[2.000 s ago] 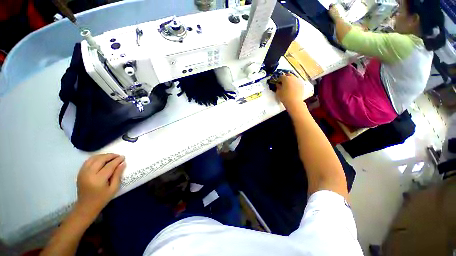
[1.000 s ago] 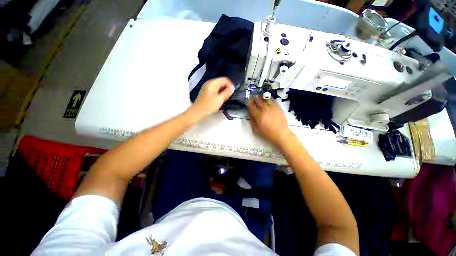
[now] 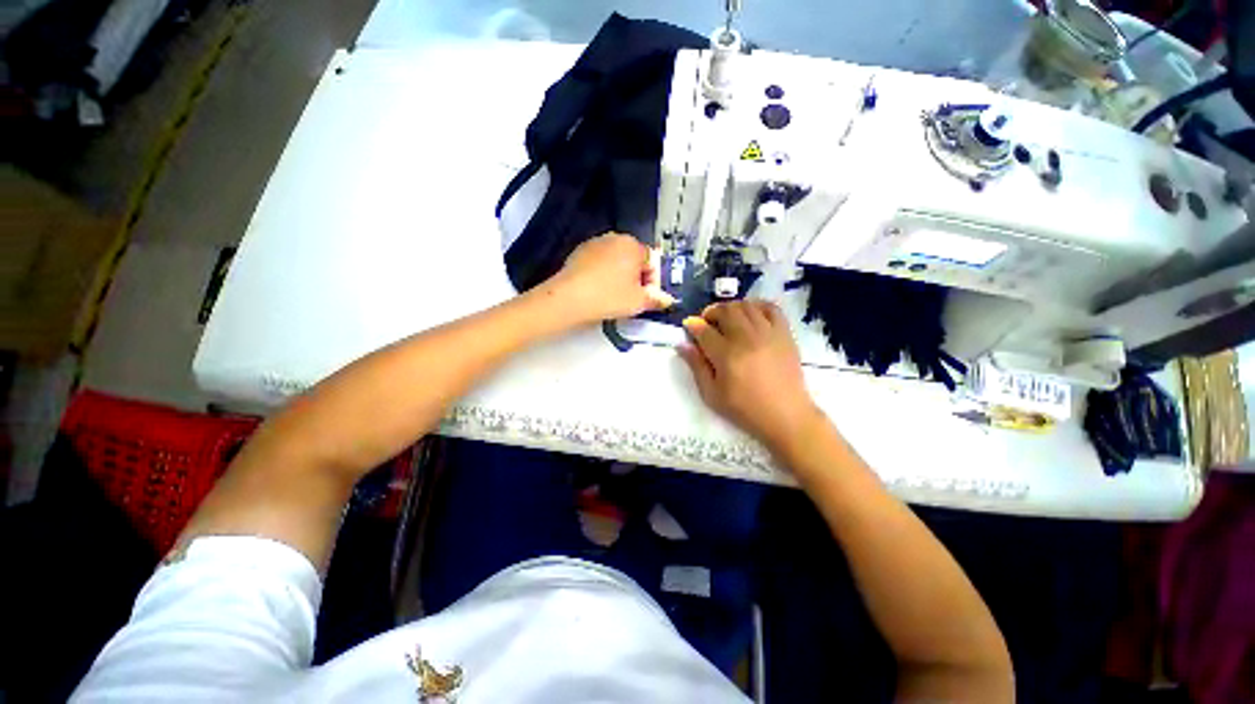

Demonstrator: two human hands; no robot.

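The dark garment piece [image 3: 592,151] lies left of and under the left end of the white sewing machine [image 3: 908,179], with a pale patch at its left edge. My left hand [image 3: 606,281] is at the needle area, thumb and fingertips pinched on the dark cloth's front edge. My right hand [image 3: 750,355] is just right of it, its fingertips on dark cloth below the presser foot [image 3: 725,285]. What exactly the right fingertips hold is hidden. A dark curved loop [image 3: 619,336] shows on the table below my left hand.
A bundle of dark strips [image 3: 881,319] lies under the machine arm. Right of it are a yellow-labelled item [image 3: 1021,418] and a dark tied bundle [image 3: 1133,421]. A red basket [image 3: 152,461] stands at left, below the table's ruler edge [image 3: 578,437].
My right hand came from the dark bundle at the right end to the needle, and my left hand from the table edge to the cloth. In the last second, my left hand lowered towards the needle.
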